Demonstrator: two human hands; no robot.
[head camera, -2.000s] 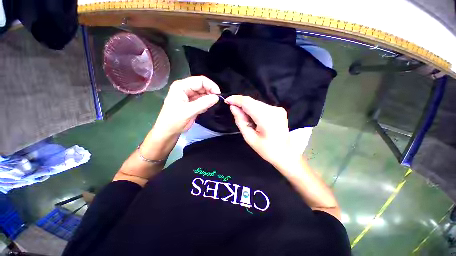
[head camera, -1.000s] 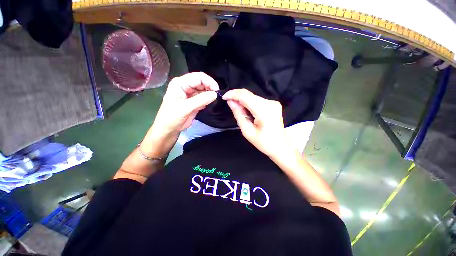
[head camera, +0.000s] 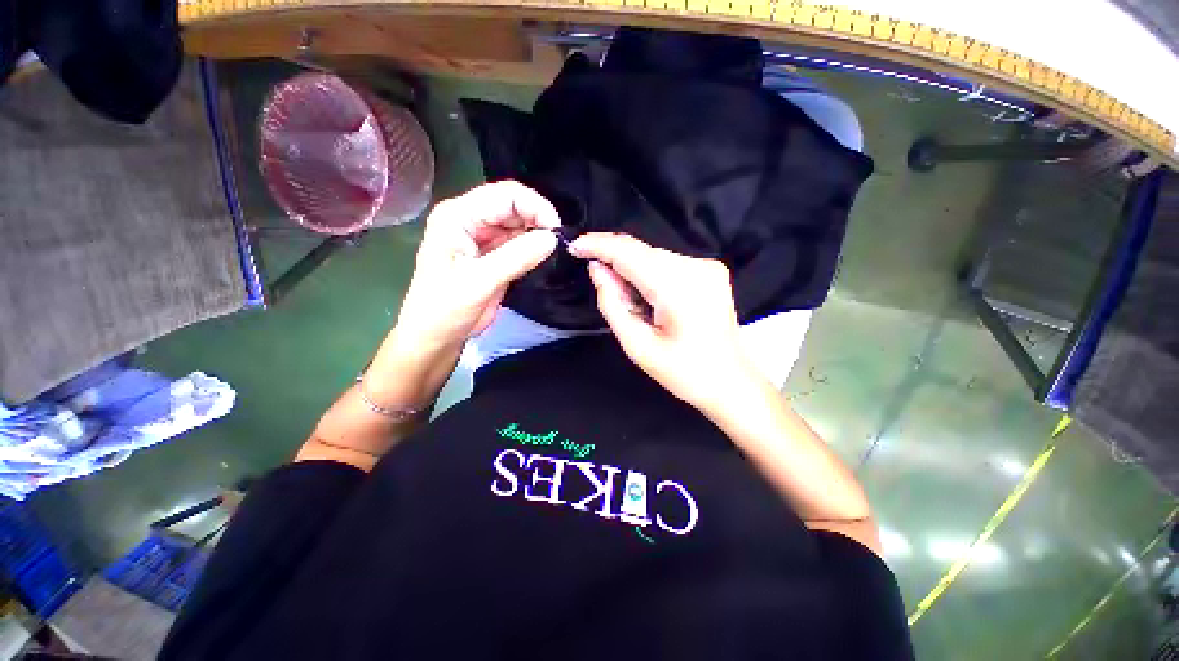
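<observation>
A black garment (head camera: 763, 181) lies over my lap, below and beyond my hands. My left hand (head camera: 478, 252) and my right hand (head camera: 659, 291) are raised above its near part, fingertips almost touching. Between the pinched fingertips is a tiny dark thing (head camera: 562, 238), too small to name; it may be a fastener, needle or thread. The thumb and forefinger of each hand are closed on it. The inside of my right palm is mostly hidden.
A table edge with a yellow tape measure (head camera: 776, 16) runs across the top. A pink mesh basket (head camera: 407, 162) stands on the floor at left. Grey cloth-covered surfaces (head camera: 110, 233) flank both sides. Blue-white striped cloth (head camera: 155, 413) lies at far left, a dark bundle (head camera: 123, 58) at upper left.
Both hands have moved slightly up and left, with fingertips still together. The thin dark line seen between them earlier now shows as a small dark spot.
</observation>
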